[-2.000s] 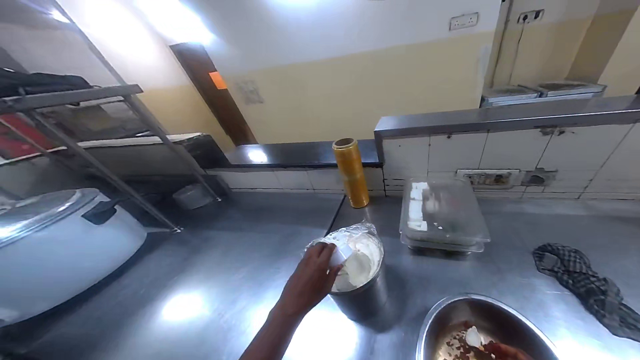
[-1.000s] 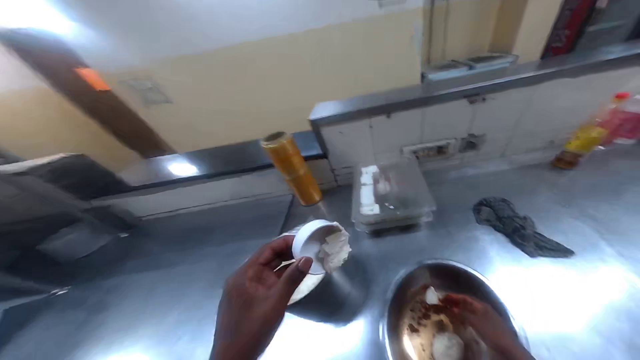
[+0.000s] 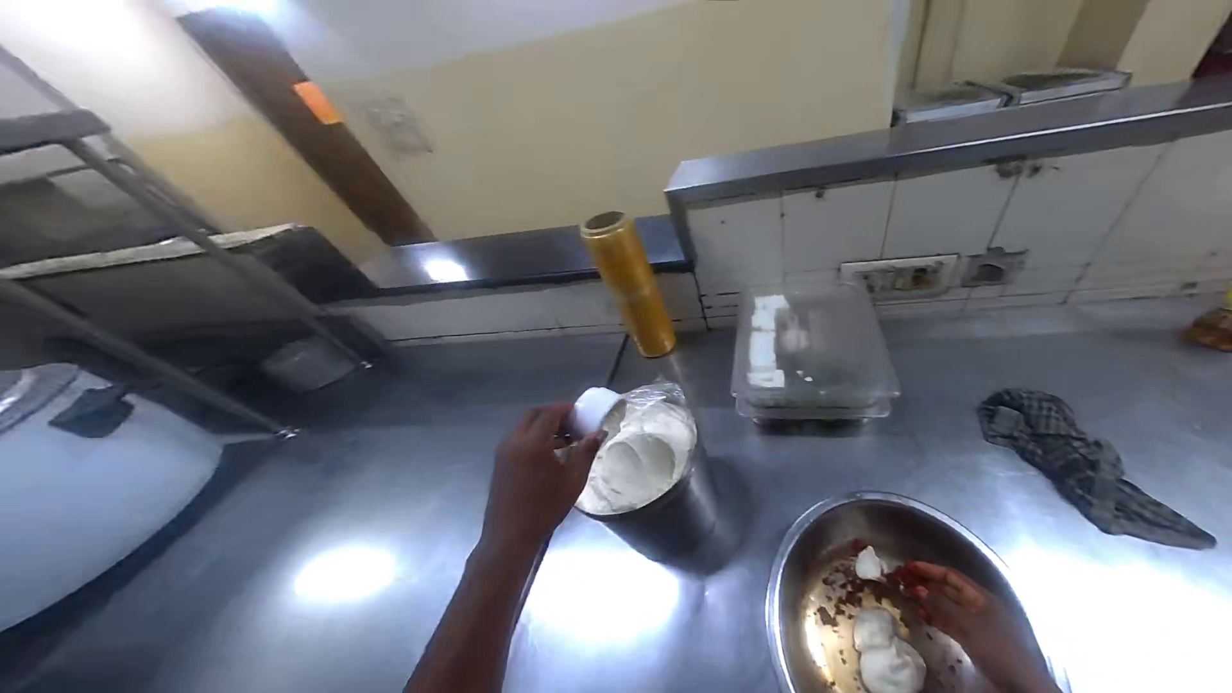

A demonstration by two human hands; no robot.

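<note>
My left hand (image 3: pixel 544 457) grips a small white cup (image 3: pixel 595 411) over the near-left rim of a steel container. Thick white creamy stuff (image 3: pixel 635 462) fills that container, with clear plastic film at its far rim. At the lower right my right hand (image 3: pixel 962 611) reaches into a steel bowl (image 3: pixel 784 597), its fingertips stained red beside a small white dollop (image 3: pixel 869 564). Larger white dollops (image 3: pixel 887 654) and reddish-brown bits lie in the bowl. Whether the right fingers hold anything cannot be told.
A roll of yellow cling film (image 3: pixel 630 284) stands behind the container. Right of it are a lidded clear plastic box (image 3: pixel 813 351) and a crumpled checked cloth (image 3: pixel 1088 472). A large white pot (image 3: pixel 96 491) and a metal rack (image 3: pixel 183 226) stand at the left.
Two seconds ago my left hand was over the container; one second ago it held the cup tilted, with white stuff at its mouth. Now the cup's mouth faces the container, and less white stuff shows there.
</note>
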